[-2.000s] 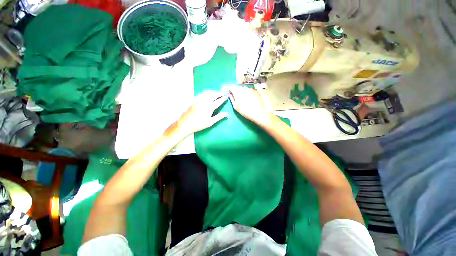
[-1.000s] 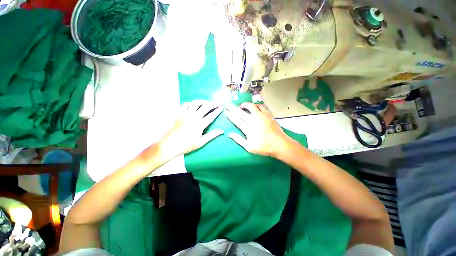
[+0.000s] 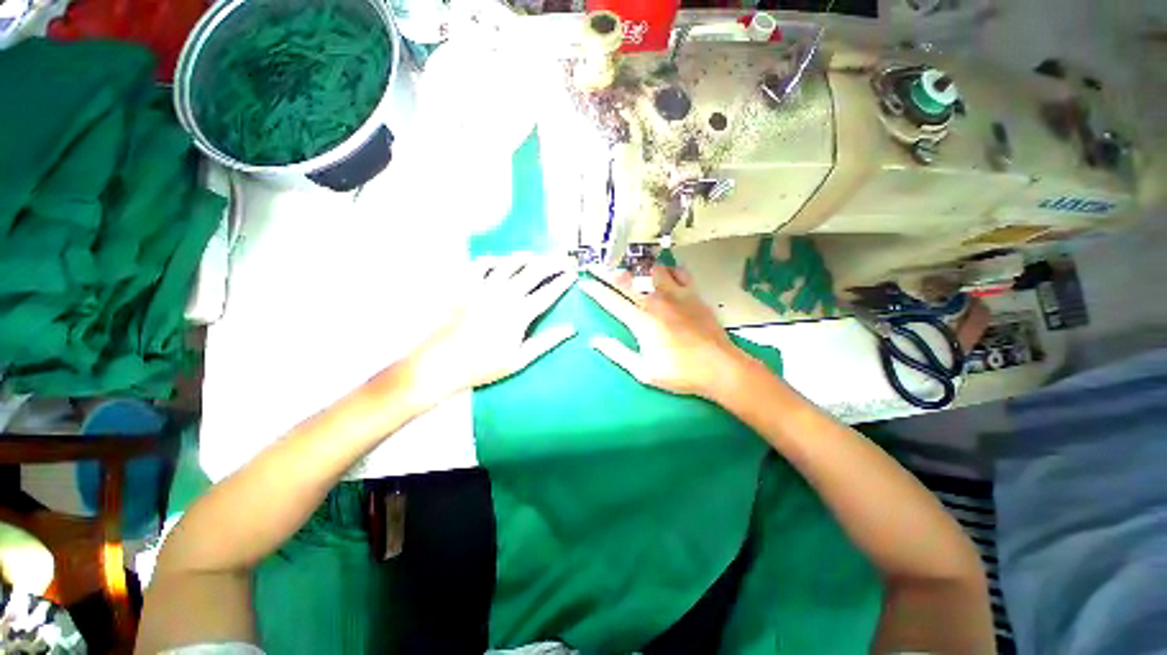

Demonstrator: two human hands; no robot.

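A large green cloth panel [image 3: 614, 448] runs from under the presser foot area [image 3: 591, 256] of the cream sewing machine [image 3: 768, 154] down over the lap. Its far end shows on the white table beyond the fingers. My left hand [image 3: 493, 320] lies flat on the panel's left edge, fingers spread, partly washed out by glare. My right hand [image 3: 666, 333] rests on the panel just right of it, fingertips close to the needle, which glare hides. A small green piece shows by my right fingertips. Neither hand clearly grips anything.
A round metal pot [image 3: 399, 109] of green strips stands at the back left, beside heaped green cloth [image 3: 90, 230]. Small green tabs [image 3: 787, 275] lie on the machine bed. Black-handled scissors [image 3: 921, 362] lie at its right. A wooden chair [image 3: 77, 448] is at left, blue-grey cloth [image 3: 1088, 499] at right.
The head view has moved closer since the first frame. The panel has slid away from the wearer under the machine, with less of its far end showing. My hands stay beside the needle, fingers more spread.
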